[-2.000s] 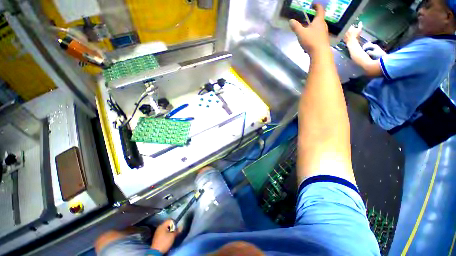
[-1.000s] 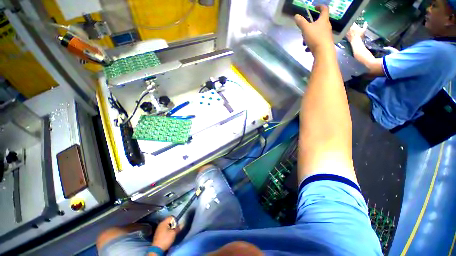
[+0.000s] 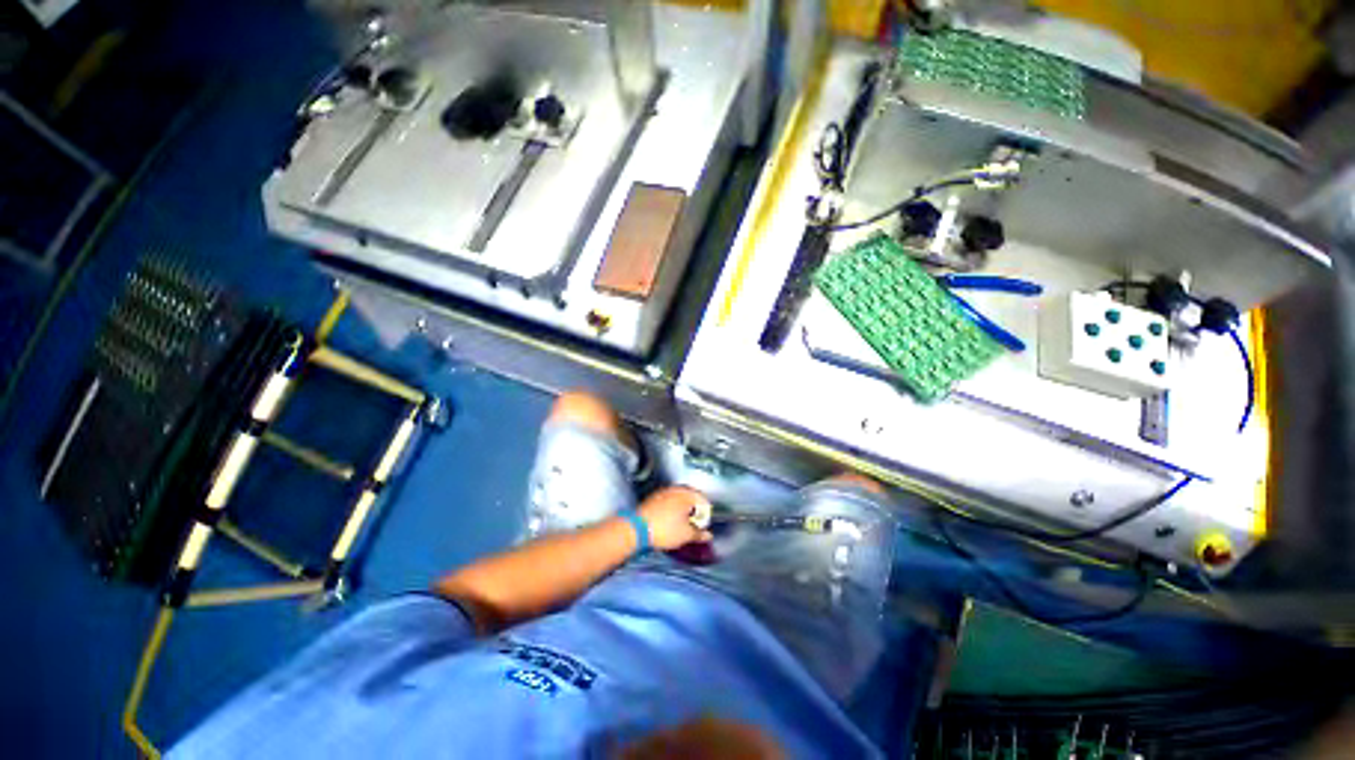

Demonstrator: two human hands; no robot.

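Note:
My left hand (image 3: 673, 520) is shut on the digital caliper (image 3: 773, 521), which lies across my right thigh with its jaws pointing right. My right hand is not clearly visible; only a blurred skin-toned patch shows at the bottom right corner. The green circuit board panel (image 3: 910, 318) lies on the right machine's white surface (image 3: 743, 342). Blue-handled pliers (image 3: 993, 284) lie beside and partly behind the panel. A white block with dark round dots (image 3: 1118, 345) stands to their right. A long black tool (image 3: 798, 285) lies left of the panel.
A phone (image 3: 641, 241) lies on the left machine's top (image 3: 431, 186). A second green panel (image 3: 993, 71) lies on the back ledge. A cream pipe-frame trolley (image 3: 245, 446) and racked boards (image 3: 156, 319) stand at left. More racked boards (image 3: 1070, 735) show at bottom right.
The view has swung left. My right hand has left the touchscreen, and the touchscreen and the other person are out of view. My left hand still holds the caliper.

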